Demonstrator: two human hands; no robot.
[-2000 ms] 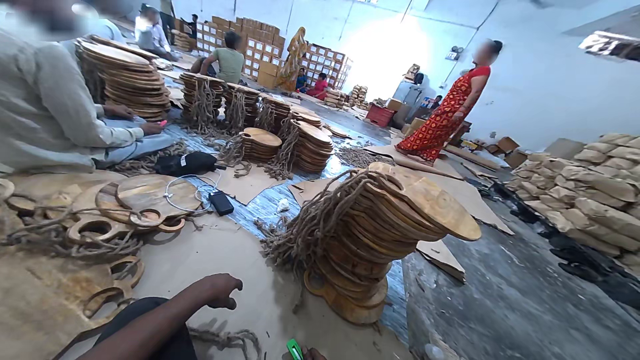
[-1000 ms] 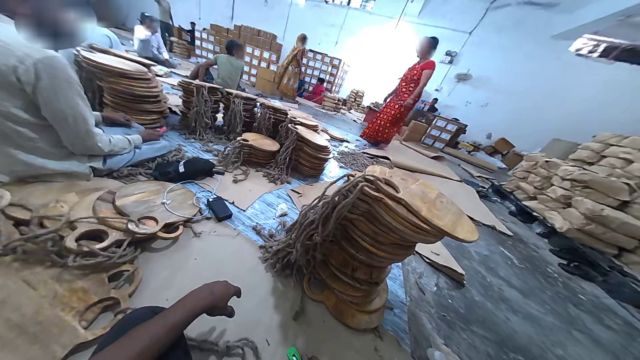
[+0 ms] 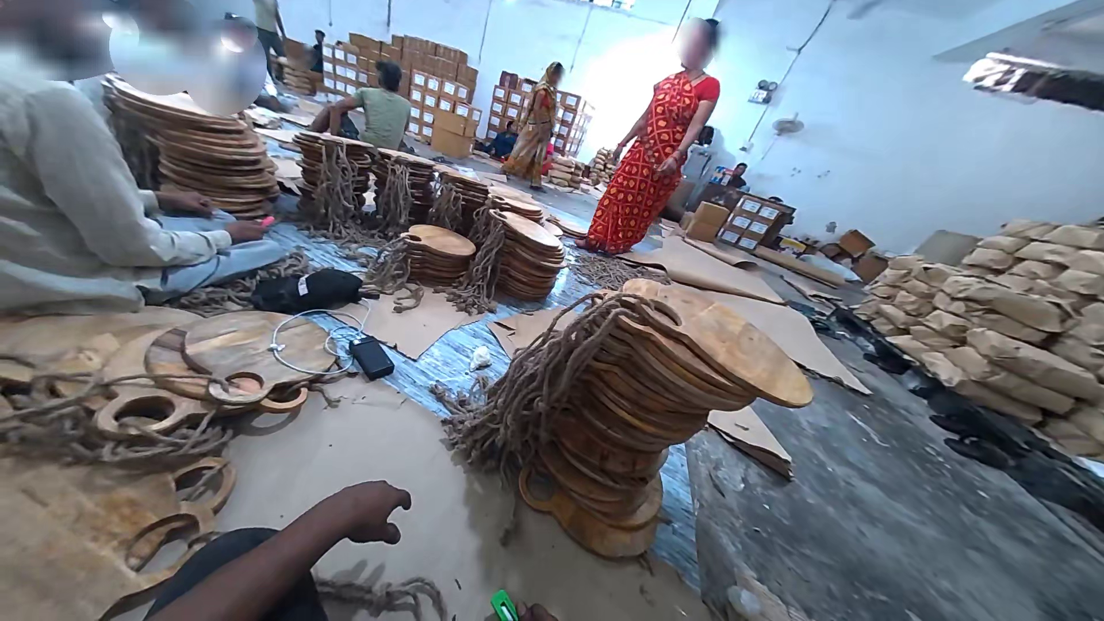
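My left hand (image 3: 373, 512) hangs over brown paper sheeting (image 3: 345, 457), fingers partly bent, with nothing visible in it. At the bottom edge, only a bit of my right hand (image 3: 536, 613) shows, beside a green plastic-bodied tool (image 3: 504, 605), perhaps a cutter; the grip is mostly out of frame. A tall, leaning stack of round wooden boards (image 3: 621, 414) with handle holes stands right of my left hand. Bundles of brown rope (image 3: 535, 388) hang from its left side. Loose wooden boards (image 3: 250, 345) with rings and rope lie at the left. A rope piece (image 3: 388, 595) lies below my left hand.
A seated co-worker's sleeve (image 3: 78, 172) is at the left, near a black pouch (image 3: 306, 290) and a black box with a white cable (image 3: 372, 357). More board stacks (image 3: 526, 254) stand beyond. A person in red (image 3: 642, 164) stands further back. Paper-wrapped packages (image 3: 1000, 310) are piled right.
The person in red has moved left and stands closer to the board stacks, uncovering cartons behind. My left hand stays over the paper. The green tool shows near the bottom edge throughout.
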